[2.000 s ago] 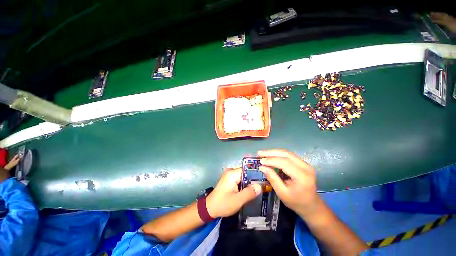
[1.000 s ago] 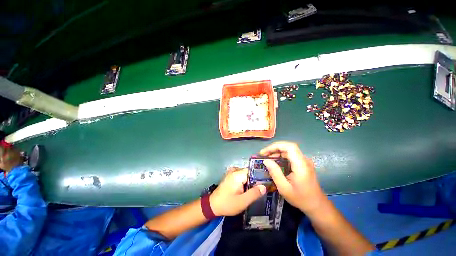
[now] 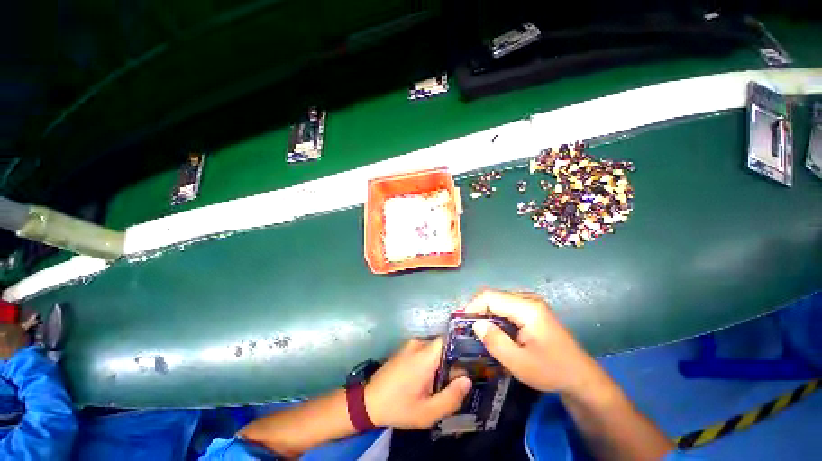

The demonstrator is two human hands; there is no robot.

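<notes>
A phone unit is held at the bench's front edge, top end away from me, with its open inside facing up. My left hand grips its left side, thumb over the middle. My right hand is at the top end, thumb pressed on the upper part and fingers curled round the top edge. Any small part under the right thumb is hidden. An orange parts bin with small whitish pieces stands beyond the phone. A loose heap of small dark, gold and white parts lies right of the bin.
A white rail separates the bench from the green belt, which bears several phone units and a long black tray. More phone units lie at the bench's right. Another person's blue sleeve is at far left.
The view has shifted, so the bin and heap appear further left and lower. The phone's top end looks darker and more tilted. Both hands still hold it, the right thumb at its top end.
</notes>
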